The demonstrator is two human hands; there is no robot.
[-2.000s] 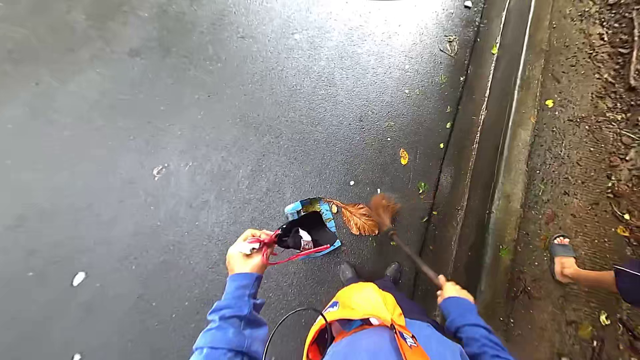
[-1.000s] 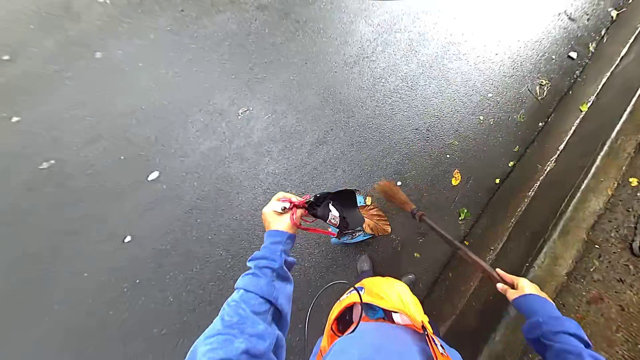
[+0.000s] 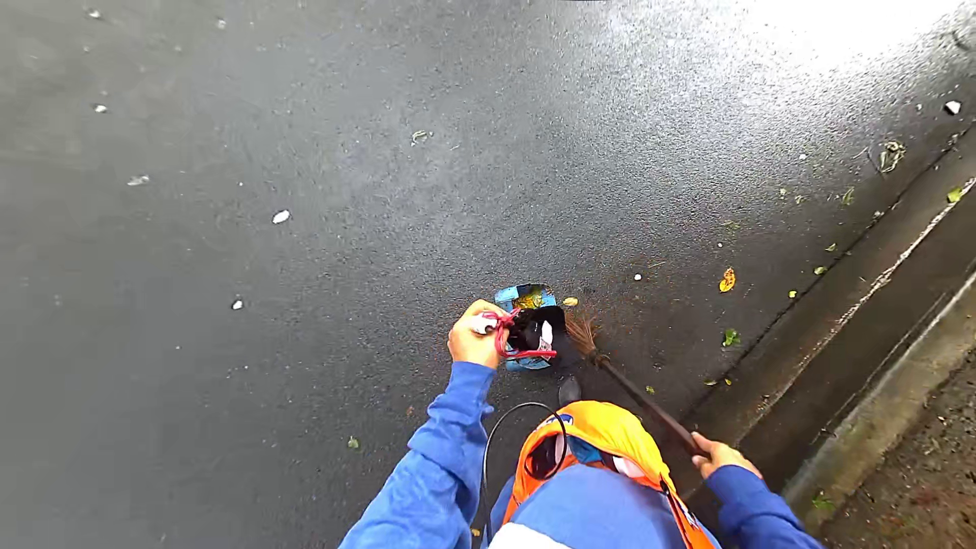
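Observation:
My left hand (image 3: 476, 335) grips a handle wound with red cord. Just right of it and below is a blue and black dustpan-like container (image 3: 526, 364), with a black inside and some white and yellowish matter in it. My right hand (image 3: 724, 457) is closed round the dark stick of a bristle broom (image 3: 648, 400). The broom's brown bristles (image 3: 582, 334) touch or nearly touch the container's right side. A small yellow leaf (image 3: 570, 302) lies by its upper right corner. The big brown leaf does not show; whether it lies inside the container I cannot tell.
Wet asphalt (image 3: 343, 252) spreads ahead and left, with scattered white bits (image 3: 281, 216). A gutter and concrete curb (image 3: 900, 381) run diagonally at the right, with soil beyond. An orange-yellow leaf (image 3: 727, 280) and a green leaf (image 3: 731, 337) lie before the gutter. My dark shoe (image 3: 569, 390) is below the container.
The big brown leaf, at the container's right edge one second ago, is out of sight. The broom's bristles have come down beside the container. The view has turned, and the bystander's foot has left it.

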